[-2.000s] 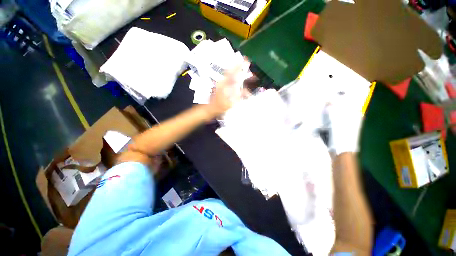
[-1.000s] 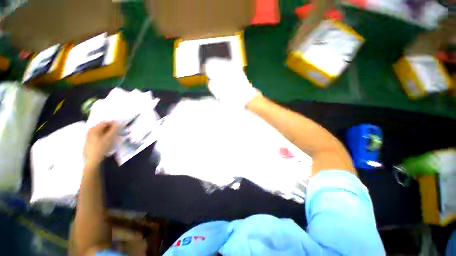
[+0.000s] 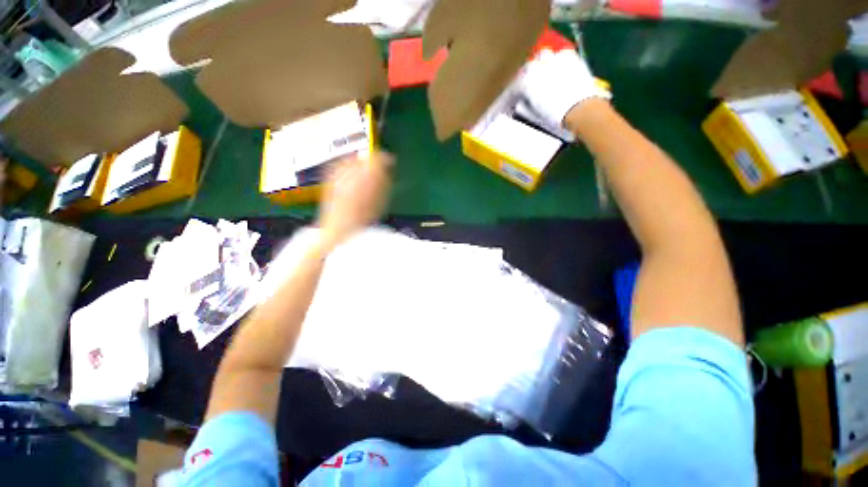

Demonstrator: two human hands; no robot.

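Observation:
My left hand (image 3: 356,195), bare and blurred, is at the front edge of an open yellow retail box (image 3: 278,152) with white and dark contents; whether it holds anything cannot be told. My right hand (image 3: 560,87), in a white glove, is over the back of another open yellow box (image 3: 519,145); its fingers are hidden. A dark item shows in that box beside the glove. A glaring white pile of clear poly bags (image 3: 419,319) lies on the black bench before me. Loose instruction leaflets (image 3: 202,276) lie to its left.
A folded white stack (image 3: 114,347) and a plastic-wrapped bundle (image 3: 40,300) lie at left. Open yellow boxes (image 3: 776,138) stand on the green line. A green cylinder (image 3: 795,343) is at right. A blue dispenser (image 3: 625,290) is partly behind my right arm. Red cards (image 3: 412,63) lie behind the boxes.
The view has shifted. My left hand has moved from the leaflets to a box front. My gloved right hand has moved from that box to the one on its right.

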